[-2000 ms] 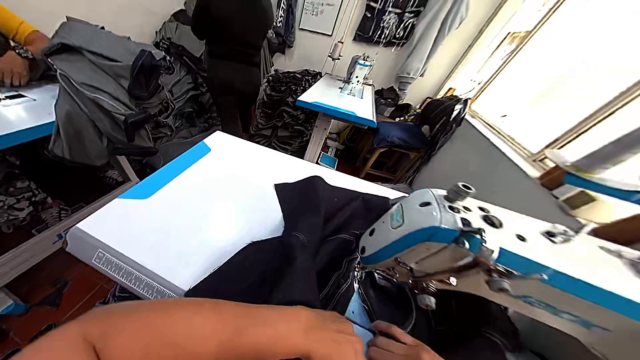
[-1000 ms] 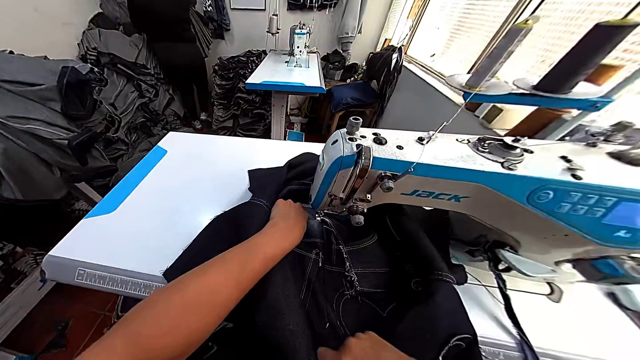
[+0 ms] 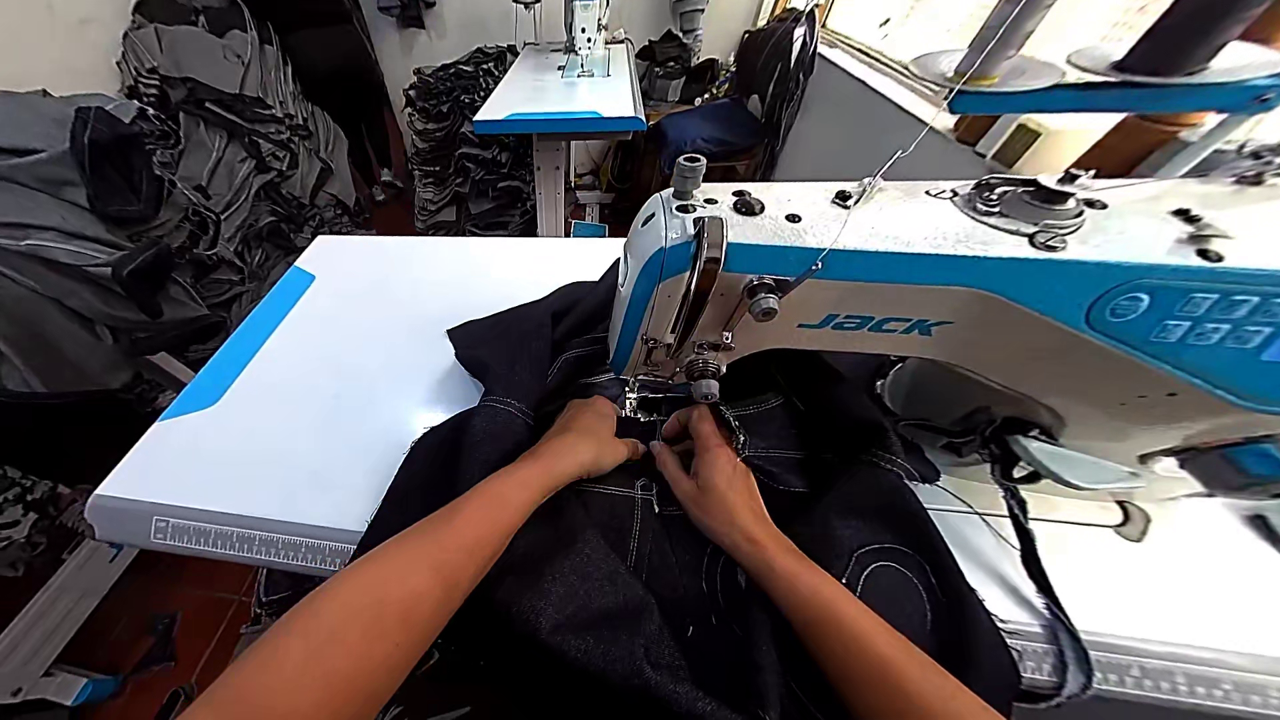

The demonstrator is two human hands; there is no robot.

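Note:
Dark denim trousers (image 3: 560, 560) with pale topstitching lie bunched over the front of the white sewing table (image 3: 340, 380) and under the arm of a Jack industrial sewing machine (image 3: 860, 270). My left hand (image 3: 590, 438) presses on the denim just left of and in front of the presser foot (image 3: 631, 398). Close to its right, my right hand (image 3: 705, 470) pinches the denim between thumb and fingers. The fingertips of both hands are near each other, just before the needle area. The needle tip cannot be made out.
Heaped grey and black garments (image 3: 230, 130) stand at the left. Behind are a second sewing machine on a table (image 3: 560, 90), a stack of dark garments (image 3: 465, 140) and a person in dark clothes (image 3: 325, 70). Thread cones (image 3: 1000, 40) stand at the right; a denim strip (image 3: 1040, 590) hangs below.
My right hand has moved up from the lower edge of the view to the denim by the presser foot. The denim is spread out more than two seconds ago. The view has swung right.

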